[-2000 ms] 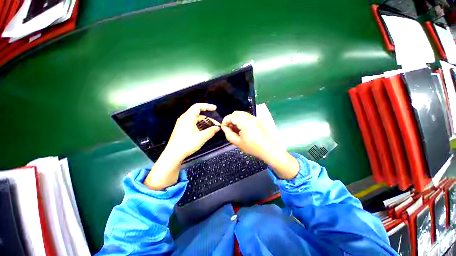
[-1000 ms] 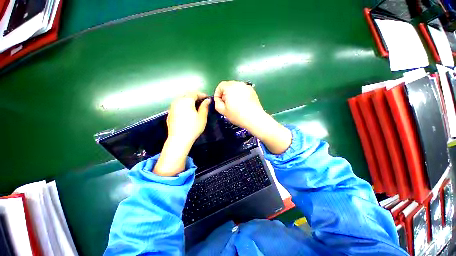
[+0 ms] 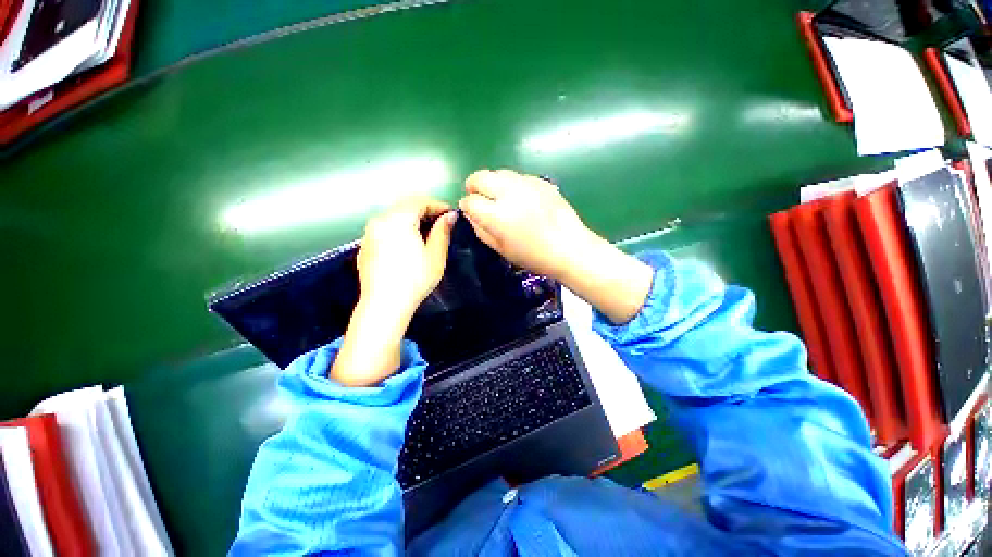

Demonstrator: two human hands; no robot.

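Observation:
An open dark laptop (image 3: 511, 419) lies tilted on the green surface in front of me, its keyboard nearest my body. My left hand (image 3: 397, 256) and my right hand (image 3: 522, 218) meet at the middle of the upper edge of its glossy black screen (image 3: 315, 310). The fingertips of both hands are bent against that edge, close together. Whether they hold a tiny piece there cannot be seen. A white sheet (image 3: 609, 375) and a red-orange edge (image 3: 622, 452) show beneath the laptop at its right.
The green surface (image 3: 435, 87) has bright light reflections. Red carriers and dark laptops (image 3: 859, 305) stand stacked at the right. White sheets and a red carrier (image 3: 93, 468) are at the lower left. Another stack (image 3: 65, 103) is at the upper left. White sheets on carriers (image 3: 887, 93) lie at the upper right.
Both hands have moved from in front of the screen up to its upper edge. The screen is tilted further back. Over the last second the hands have barely moved.

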